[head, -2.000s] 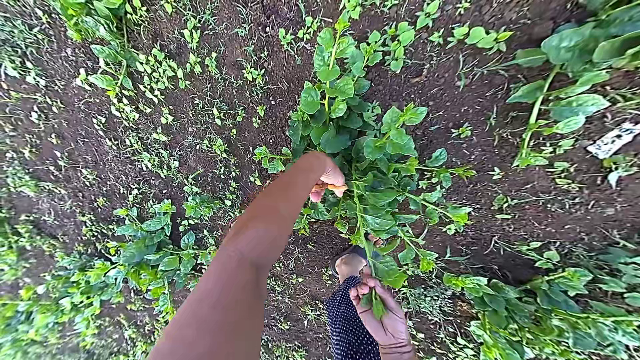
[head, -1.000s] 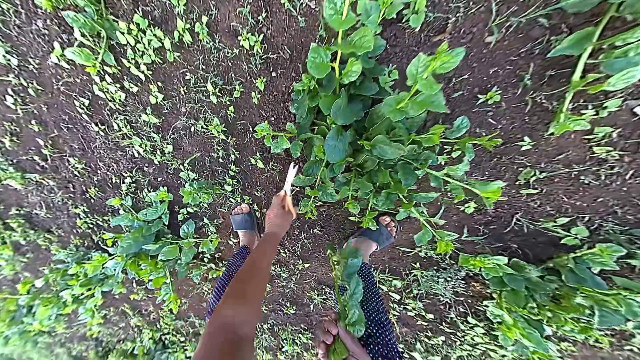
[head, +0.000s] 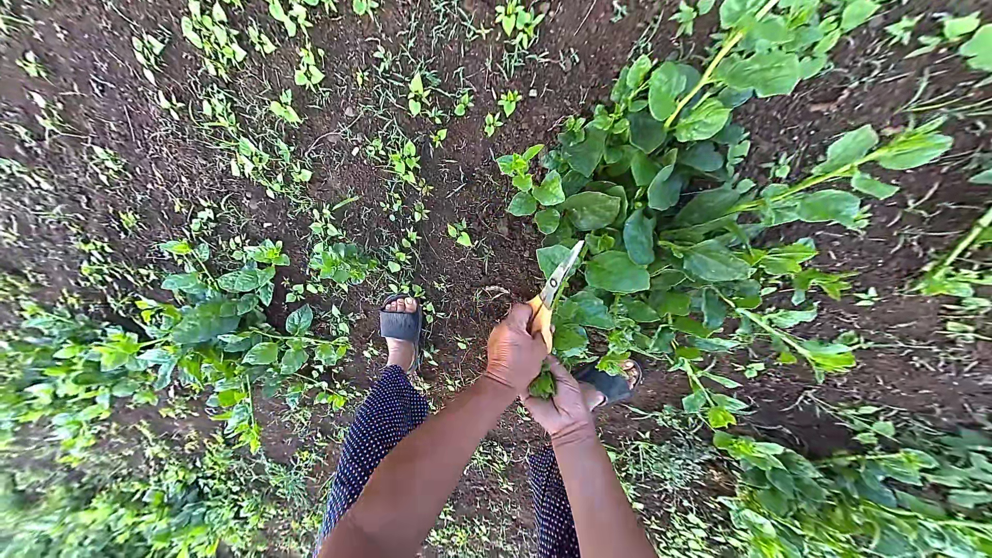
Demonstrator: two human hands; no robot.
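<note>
My left hand [head: 515,350] grips scissors [head: 553,285] with orange-yellow handles. Their metal blades point up and right, beside the broad leaves of a large leafy green plant [head: 639,232]. Just below and to the right, my right hand [head: 562,403] is closed around cut greens [head: 544,384], and the two hands meet or nearly meet. A narrow strip of green lies along the blades; whether it is between them I cannot tell. My hands hide most of the handles and much of the held greens.
My sandalled feet [head: 401,324] stand apart on dark soil [head: 480,279], the other sandal [head: 612,382] close to the plant's lower edge. More leafy plants [head: 225,318] grow at left and at lower right [head: 806,484]. Small seedlings and grass dot the soil.
My left hand with the scissors has come over to my right hand, which has risen toward the plant with its greens. A second ago the hands were apart. The view has shifted.
</note>
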